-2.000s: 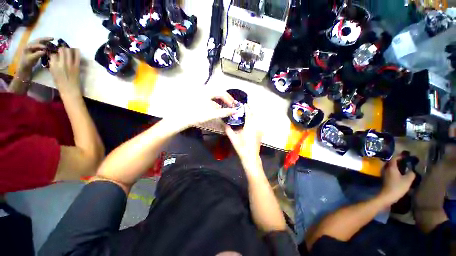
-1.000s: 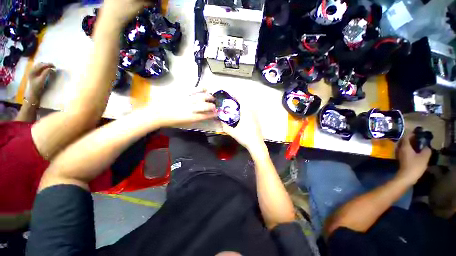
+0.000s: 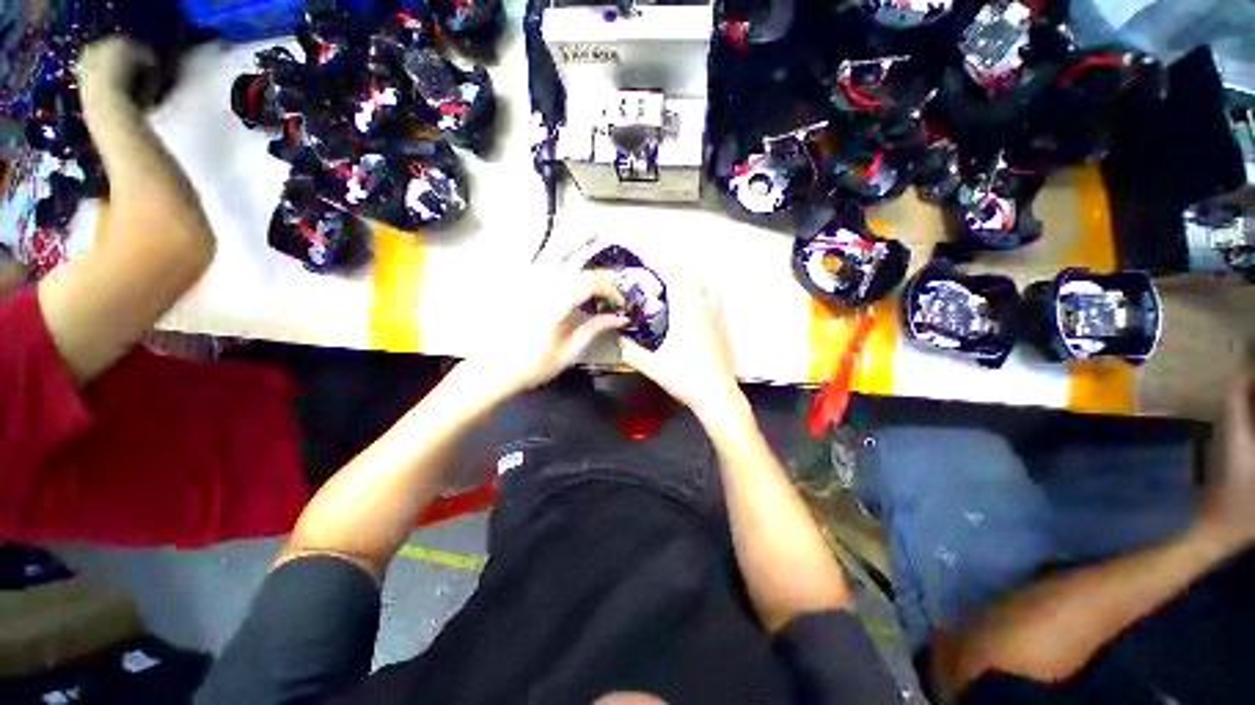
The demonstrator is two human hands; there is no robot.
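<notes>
A round black camera housing (image 3: 644,300) with silver-white internals is held at the bench's front edge, its open side facing up. My left hand (image 3: 558,331) is at its left side, with thumb and fingertips at the internals. My right hand (image 3: 688,344) grips its lower right side. Fine detail between the fingers is too blurred to tell. The white-silver screw feeder (image 3: 636,124) stands behind it, with the black electric screwdriver (image 3: 542,103) lying along its left side.
Partly built units lie piled left (image 3: 434,186) and right (image 3: 846,262) of the feeder. A red-handled tool (image 3: 842,379) hangs over the bench edge (image 3: 757,372). Neighbours' arms reach in at left (image 3: 152,207) and far right (image 3: 1129,585). A blue bin (image 3: 241,17) is at the back.
My left fingers have moved in over the housing's internals, while my right hand keeps holding it. The left neighbour's arm has moved left, and the right neighbour's hand has moved to the right.
</notes>
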